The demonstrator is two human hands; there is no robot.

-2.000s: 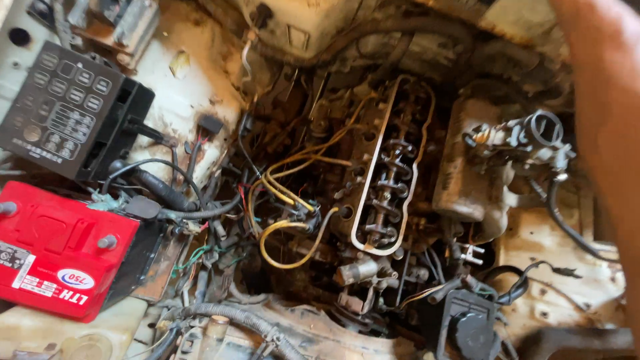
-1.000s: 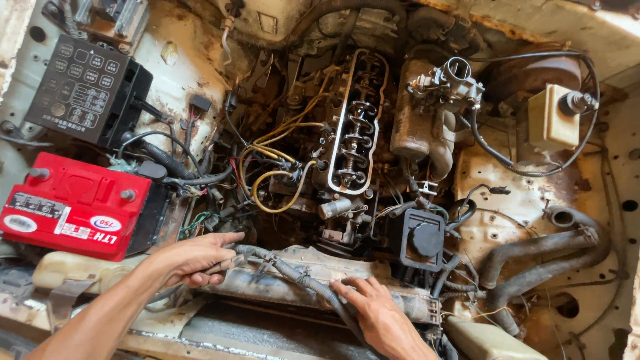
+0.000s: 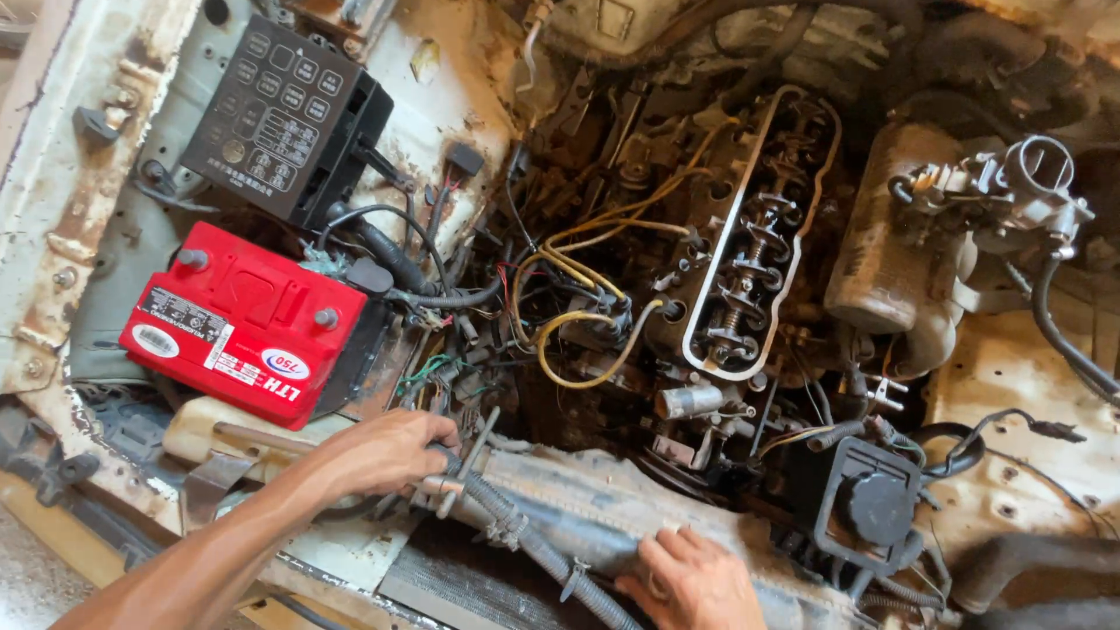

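My left hand (image 3: pixel 385 451) is at the lower middle, over the left end of the radiator. Its fingers curl around a metal T-handle tool (image 3: pixel 472 451), whose crossbar stands out past the fingertips beside a grey corrugated conduit (image 3: pixel 560 560). What the palm covers is hidden. My right hand (image 3: pixel 691 582) rests with bent fingers on the radiator's top tank (image 3: pixel 586 516), right of the conduit, holding nothing visible. Beyond the hands is the engine, its cylinder head (image 3: pixel 757 254) uncovered so that the rocker arms and springs show. Yellow spark plug leads (image 3: pixel 582 350) loop to its left.
A red car battery (image 3: pixel 254 319) sits at left below a black fuse box (image 3: pixel 284 122). At right are a carburetor (image 3: pixel 1006 188), a rusty metal canister (image 3: pixel 901 227) and a black capped reservoir (image 3: pixel 875 507). Loose wires lie between battery and engine.
Two seconds ago an arm crossed the upper right and neither hand was at the radiator; one second ago both were there. The view has since come closer.
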